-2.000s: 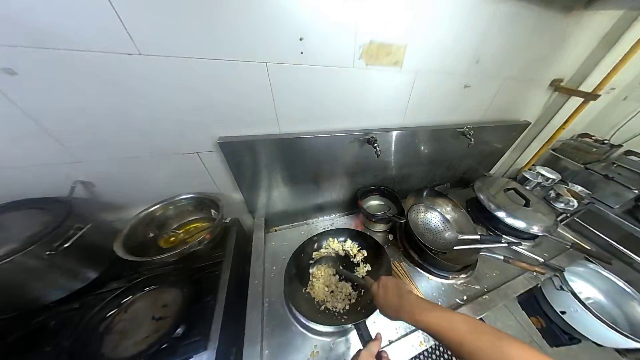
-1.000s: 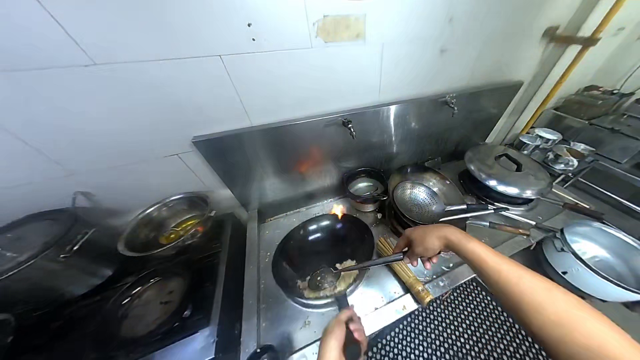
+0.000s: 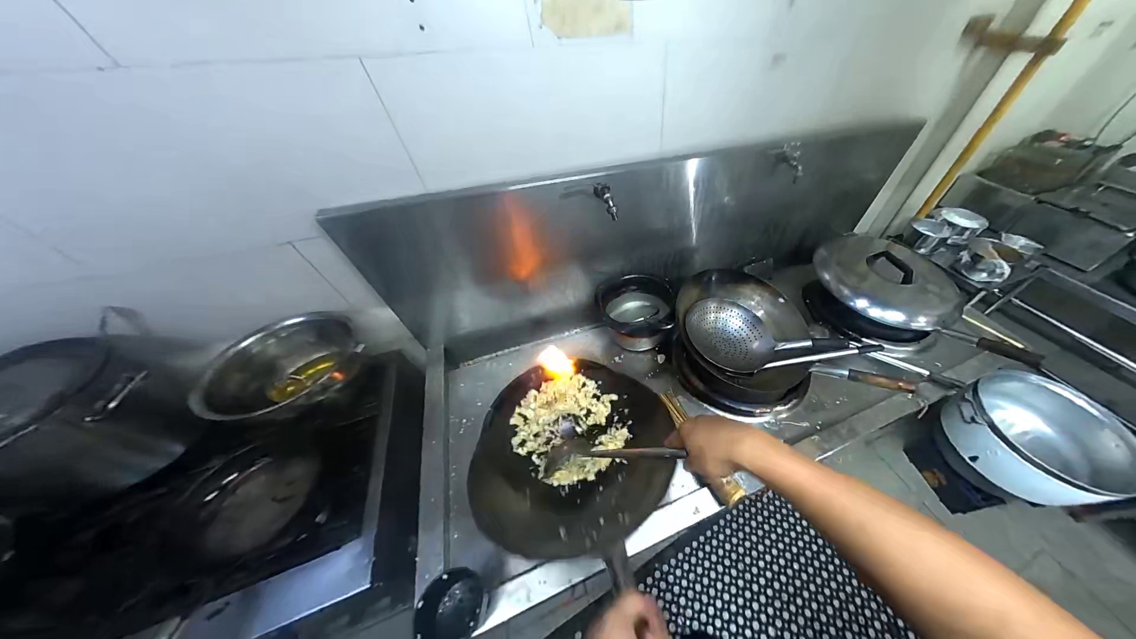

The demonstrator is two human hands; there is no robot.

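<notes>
My left hand (image 3: pixel 628 616), at the bottom edge, is closed around the handle of a dark wok (image 3: pixel 568 524). Pale yellow, rice-like food (image 3: pixel 566 417) is spread in the wok's far half, with loose grains around it. Flame (image 3: pixel 556 362) shows at the far rim. My right hand (image 3: pixel 710 444) grips the handle of a cooking ladle (image 3: pixel 568 454), whose head is down in the food. A bamboo wok brush (image 3: pixel 729 490) lies just beyond and beneath my right hand, partly hidden.
A perforated skimmer (image 3: pixel 729 335) rests on another wok right of the burner, beside a small pot (image 3: pixel 635 306). A lidded pan (image 3: pixel 887 282) and large aluminium pots (image 3: pixel 1047 435) are farther right. A metal bowl (image 3: pixel 275 368) stands left. A black mat (image 3: pixel 781 577) hangs at the front edge.
The food, low at the wok's near side a second ago, is now spread over its far half. My right hand has moved a little nearer the wok with the ladle. The flame is brighter.
</notes>
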